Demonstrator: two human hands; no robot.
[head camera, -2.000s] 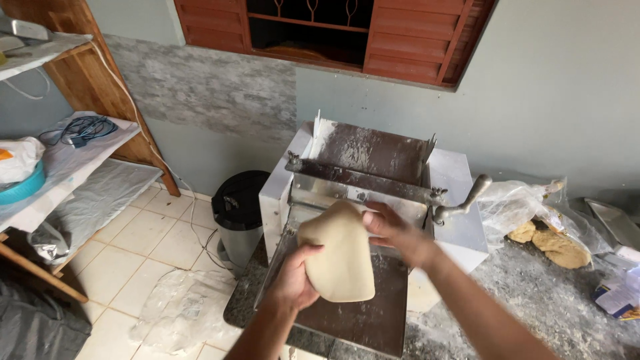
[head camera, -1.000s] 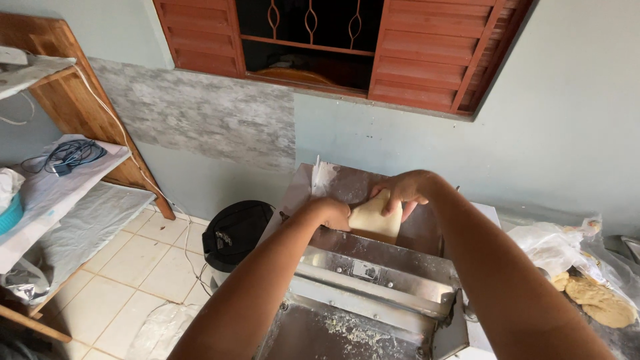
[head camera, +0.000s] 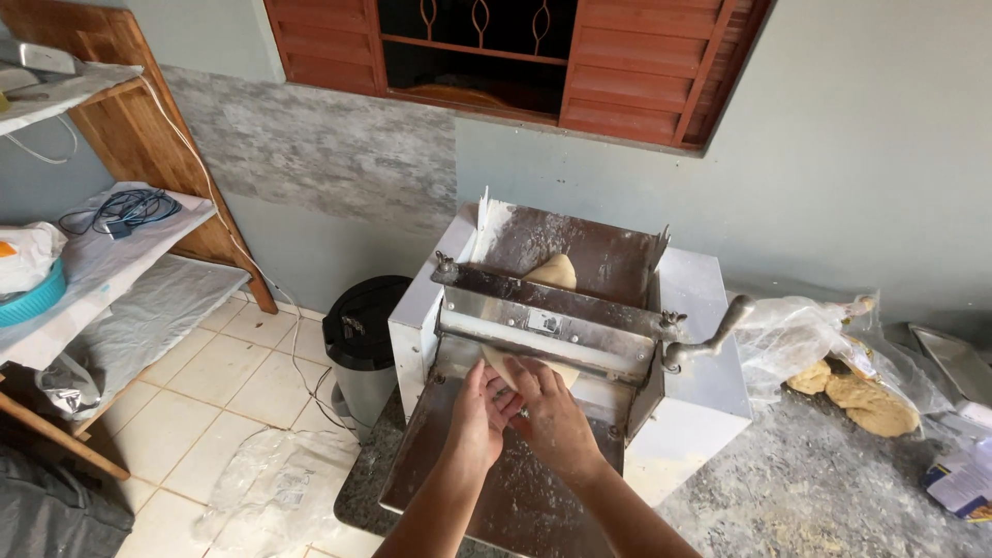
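Observation:
A dough sheeter (head camera: 542, 310) with a white body and floured metal trays stands on the counter. One end of a flat piece of dough (head camera: 554, 271) shows in the rear tray, behind the roller guard. Its other end comes out at the front, below the rollers, over my fingers. My right hand (head camera: 554, 415) touches this front end from above with bent fingers. Close beside it is my left hand (head camera: 484, 411), palm turned inward, fingers curled at the dough's edge; whether it grips is unclear. A metal crank handle (head camera: 713, 337) sticks out on the right side.
Lumps of dough (head camera: 872, 403) lie by a clear plastic bag (head camera: 790, 333) on the floured stone counter (head camera: 783, 480). At the far right are a metal pan (head camera: 949, 360) and a printed packet (head camera: 965, 480). A lidded bin (head camera: 368, 333) and wooden shelves (head camera: 132, 93) stand left.
Both hands have moved from the rear tray, where they held the dough a second ago, down to the front outlet. The dough now passes through the sheeter.

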